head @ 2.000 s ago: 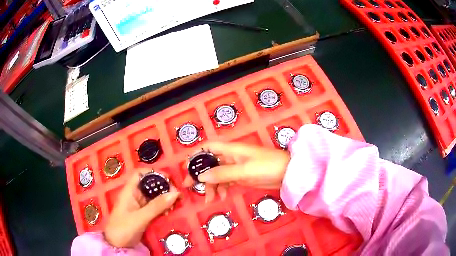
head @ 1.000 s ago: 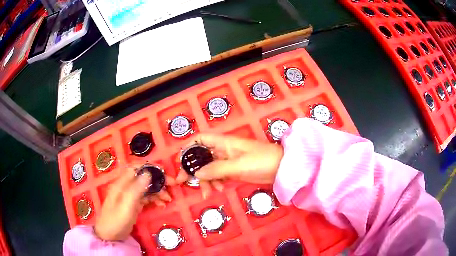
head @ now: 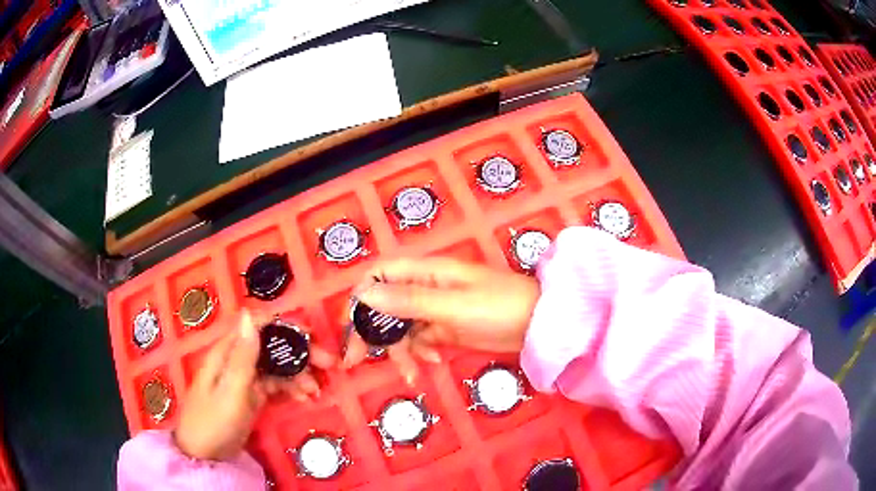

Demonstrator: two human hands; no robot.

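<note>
My left hand [head: 223, 395] holds a black-dial watch head [head: 284, 349] between thumb and fingers, its dark face turned up. My right hand [head: 459, 305] holds another black-dial watch head [head: 381, 324], its fingers over the top edge. Both hands are above the orange-red watch tray [head: 360, 408]. A silver-rimmed watch part shows just under my right hand's watch head; it is partly hidden. White-dial watch heads [head: 405, 420], gold-dial ones [head: 197, 307] and another black-dial one [head: 267, 276] lie in the tray's pockets.
Behind the tray runs a wooden ledge [head: 423, 111], with a blank paper sheet [head: 309, 96], a printed sheet [head: 252, 36], a thin dark stick [head: 444, 35] and a calculator [head: 113, 59] beyond. A metal post [head: 53, 240] stands at left. Another filled tray [head: 790, 120] lies at right.
Both watch heads are still held but their tilt has changed. My left hand's fingers have moved off the dial, which now shows more fully. The view has shifted slightly.
</note>
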